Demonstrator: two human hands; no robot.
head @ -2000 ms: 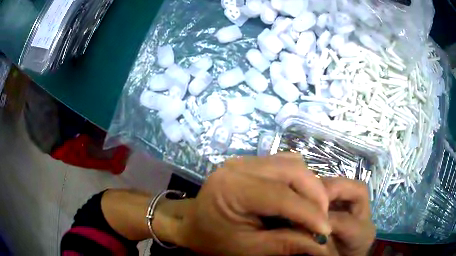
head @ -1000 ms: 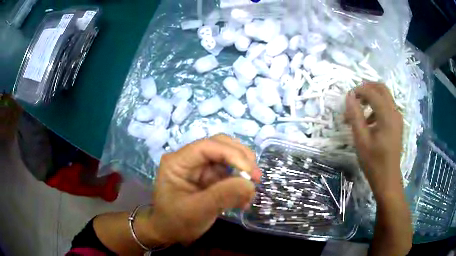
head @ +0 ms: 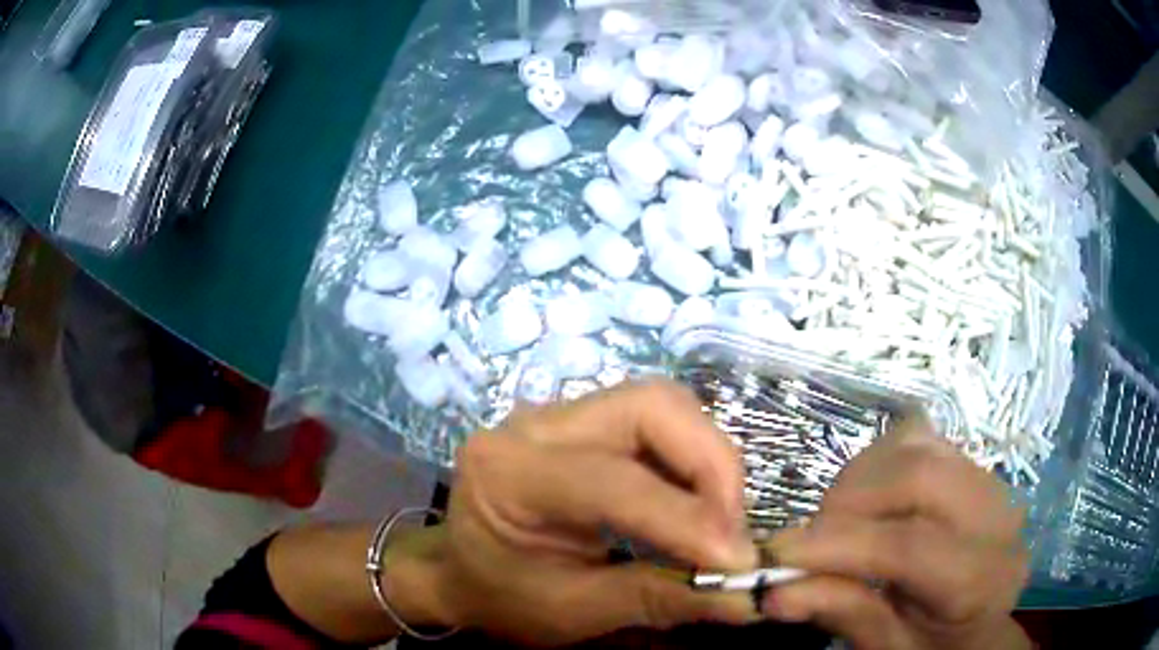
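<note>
My left hand (head: 572,514), with a bracelet at the wrist, pinches the silvery end of a small shaft assembly (head: 745,579). My right hand (head: 909,540) pinches its white end, and the fingertips of both hands nearly meet. A dark spot shows between the fingertips. The clear parts tray (head: 813,358) full of metal shafts (head: 794,444) is just behind my hands and partly hidden by them. White plastic sleeves (head: 941,273) lie heaped at the right, and white plastic caps (head: 686,267) lie loose at the centre and left.
The parts lie on a crinkled clear plastic bag (head: 333,305) over the green bench (head: 273,241). Clear boxes with paper labels (head: 134,133) stand far left. A clear tray with slim silvery parts (head: 1125,476) is at the right edge. A dark slab shows at the top.
My right hand has come from the white sleeve heap to meet my left hand in front of the tray. It now holds a white piece against the part in my left hand.
</note>
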